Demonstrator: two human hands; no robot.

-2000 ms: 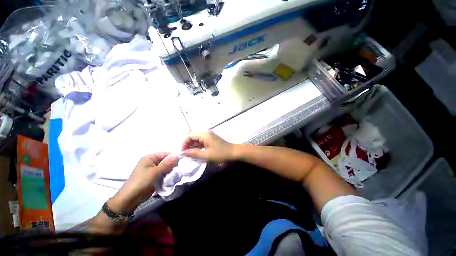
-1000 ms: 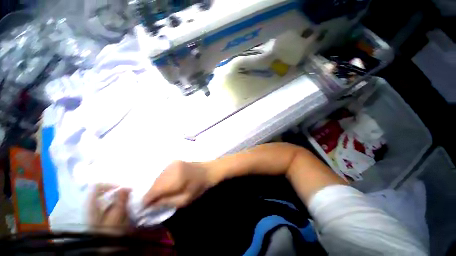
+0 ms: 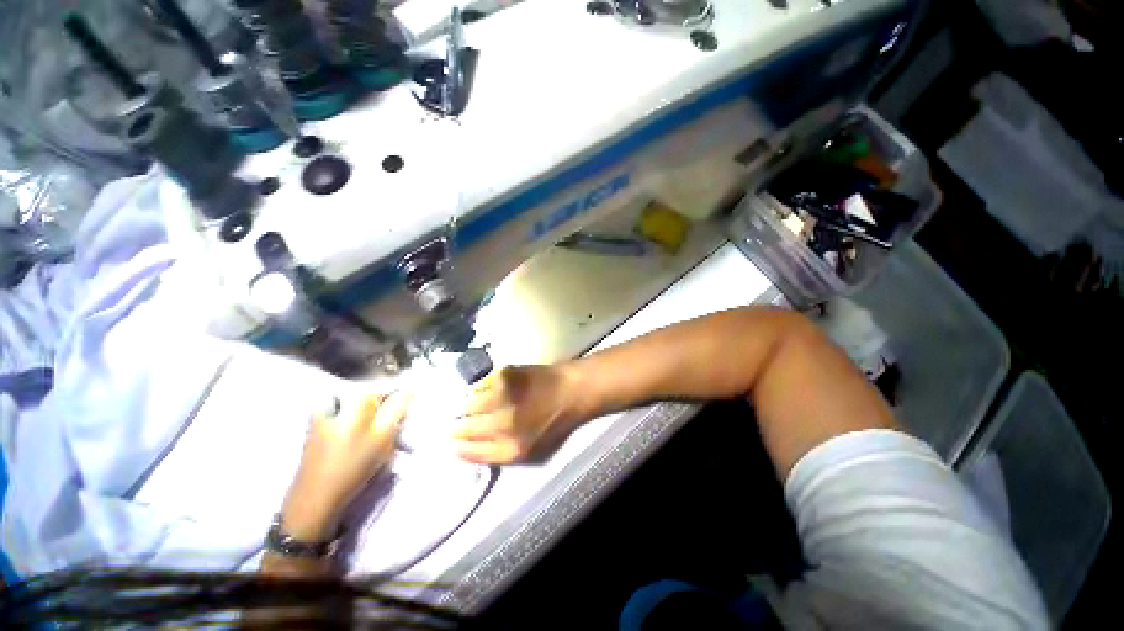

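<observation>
The white sewing machine with a blue stripe stands across the upper middle. Below its needle area, my left hand and my right hand hold a white to pale lilac garment. My left hand is left of the needle with a dark band on its wrist. My right hand is just in front of the black knob. The cloth between my fingers is overexposed, so its edge is hard to tell from the table. More garment cloth lies bunched at the left.
The yellow block and snips lie on the machine bed. A clear parts tray stands at the table's right end, above a translucent bin. A ruled tape runs along the front edge. Clear bags are at upper left.
Both hands have moved up from the table's front edge to the needle area with the garment. The view has shifted closer over the machine, and its top and thread parts show larger.
</observation>
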